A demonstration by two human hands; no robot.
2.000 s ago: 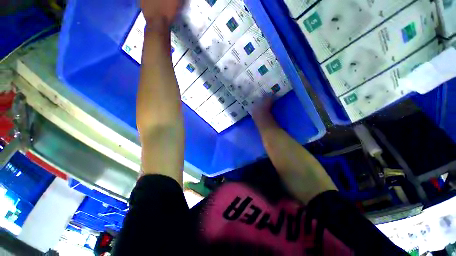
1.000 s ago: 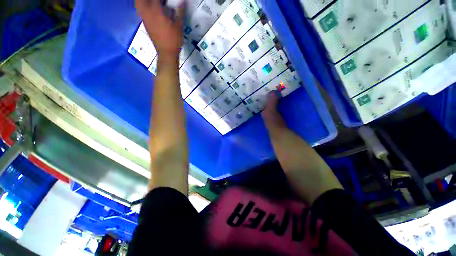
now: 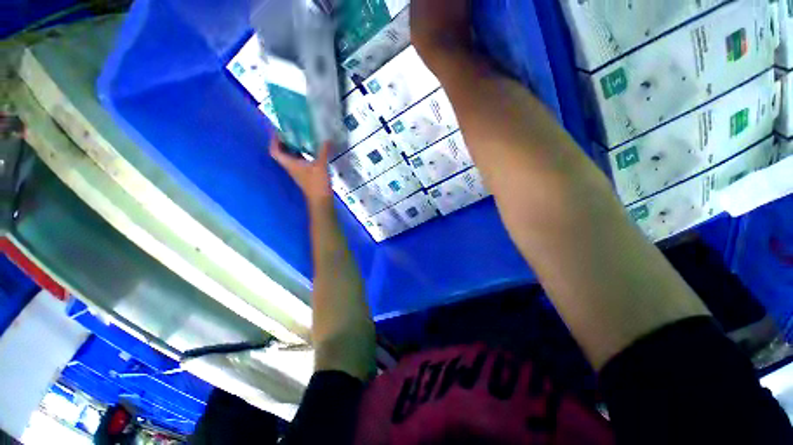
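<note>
Rows of white cartons (image 3: 389,174) with small printed squares lie packed in a blue crate (image 3: 204,161). My left hand (image 3: 306,169) is at the near end of a blurred, tilted stack of white and teal cartons (image 3: 300,87), its thumb and fingers around that end. The stack stands above the other cartons at the crate's left side. My right hand (image 3: 441,26) is at the top edge of the picture, blurred and partly cut off, beside a teal-faced carton (image 3: 365,26). Its fingers are not clear.
A second blue crate at the right holds larger white cartons (image 3: 669,96) with green labels. A white sheet or flap (image 3: 765,187) lies at its near right. A curved pale bench edge (image 3: 156,204) runs along the left. The wearer's pink-printed shirt (image 3: 469,395) is below.
My left hand has come nearer, now with the tilted cartons. My right hand has moved from the near corner of the packed cartons to the far top. The view has shifted slightly.
</note>
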